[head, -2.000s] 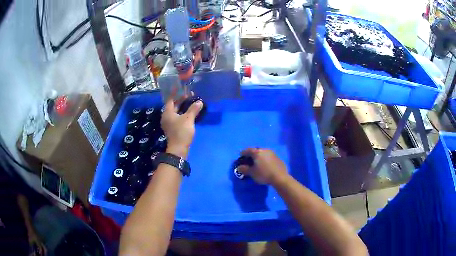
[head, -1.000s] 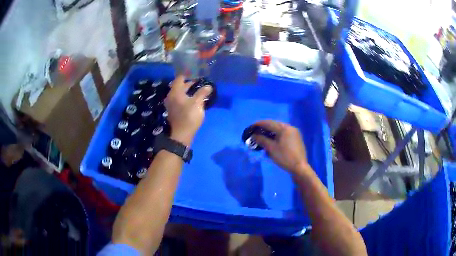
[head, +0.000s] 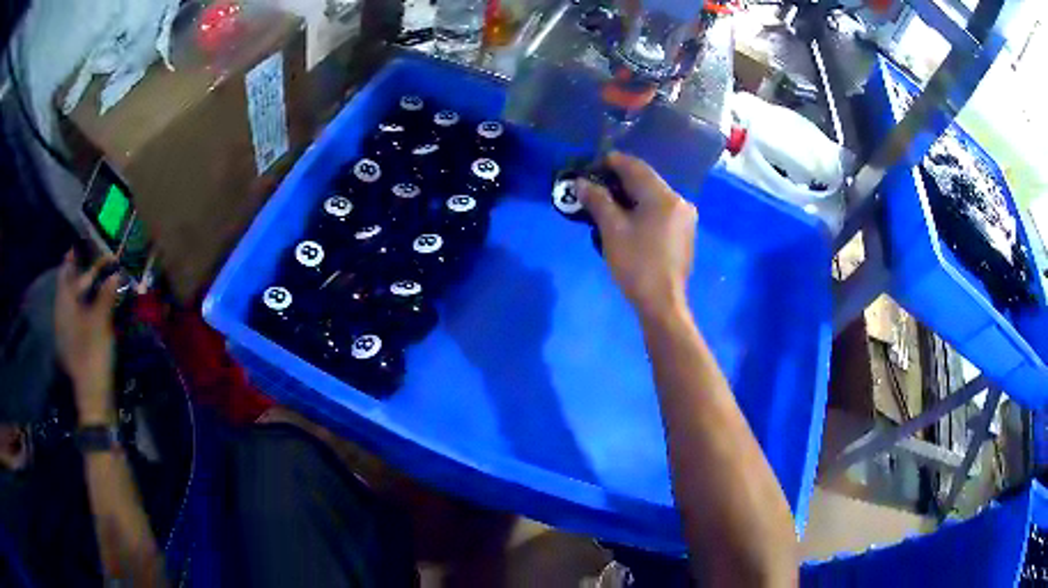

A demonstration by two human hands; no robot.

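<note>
My right hand (head: 646, 236) grips a black 8-ball (head: 571, 195), its white 8 circle showing, above the back of the blue tote (head: 523, 477), close to the machine's grey block (head: 569, 86). My left hand (head: 86, 327), seemingly mine by the dark wristband, is at the far left over the dark tub's area. Something dark is at its fingertips, too unclear to name. Rows of glossy 8-balls (head: 426, 244) fill the tote's left side, many with circles facing up.
A digital scale (head: 112, 215) glows green beside a brown carton (head: 184, 144) with crumpled white plastic on top. A white container (head: 787, 149) stands behind the tote. A side tote (head: 960, 264) with black parts is on a metal stand at right.
The view has swung left. My left hand has left the machine and is now at the far left. My right hand has carried its ball from the tote's middle up to the machine block.
</note>
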